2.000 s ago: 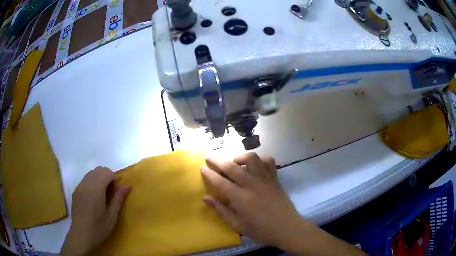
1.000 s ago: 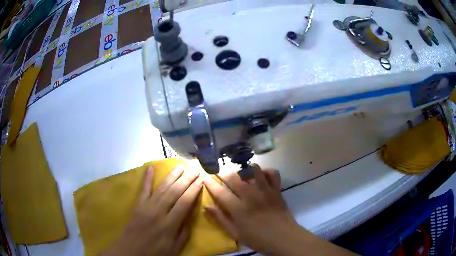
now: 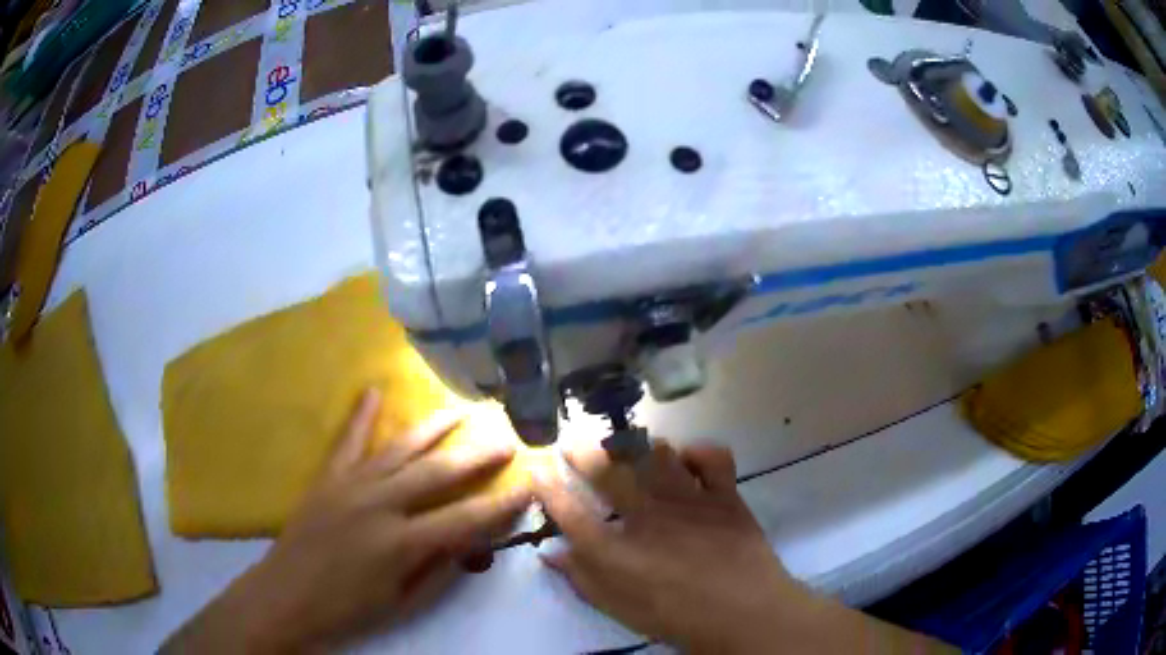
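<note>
The yellow body panel (image 3: 256,410) lies flat on the white table, its right part under the lit head of the sewing machine (image 3: 767,166). My left hand (image 3: 396,525) lies on the panel's lower right part, fingers spread and pointing to the needle area. My right hand (image 3: 671,537) is just right of the presser foot area, fingertips at the cloth's near right edge, close to my left fingertips. The needle and presser foot are hidden by glare and the machine head. Whether either hand pinches the cloth is hard to tell.
Another yellow piece (image 3: 70,461) lies at the far left, with a narrow yellow piece (image 3: 54,230) above it. A stack of curved yellow pieces (image 3: 1061,397) lies at the right. A blue crate (image 3: 1100,589) stands below the table's right edge. Brown taped board (image 3: 211,109) lies behind.
The panel has turned and moved up and left, passing behind the machine head. My left hand first came from the panel's left side to near the needle. My right hand has shifted slightly.
</note>
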